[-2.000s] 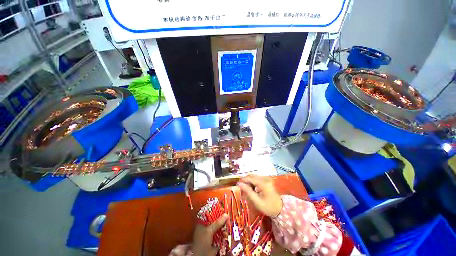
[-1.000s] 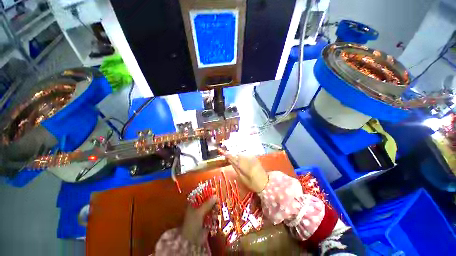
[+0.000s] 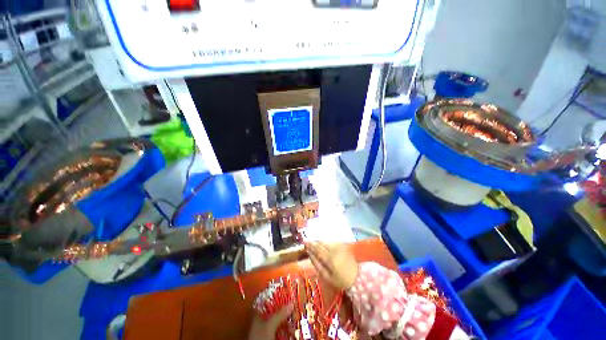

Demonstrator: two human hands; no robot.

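My left hand [image 3: 269,323] is at the bottom edge, partly cut off, closed around a bundle of red wire leads [image 3: 272,297] with pale ends. My right hand [image 3: 334,264] reaches to the brightly lit crimping head [image 3: 290,222], its fingertips just in front of the die. Glare and blur hide whether a lead is between those fingertips. Finished leads with silvery terminals [image 3: 307,327] lie fanned on the reddish-brown table [image 3: 156,317] between and below my hands.
The terminal press [image 3: 219,123] stands ahead. A feed track [image 3: 176,239] runs from the left bowl feeder [image 3: 123,186]. Another bowl feeder [image 3: 475,156] is at right. A parts bin of red leads [image 3: 457,292] is right of the table, with a blue crate [image 3: 565,319] beyond.
The view has tilted up since one second ago, showing the press's upper panel again. My right hand stays at the crimping head. My left hand still holds the bundle, now lower in view.
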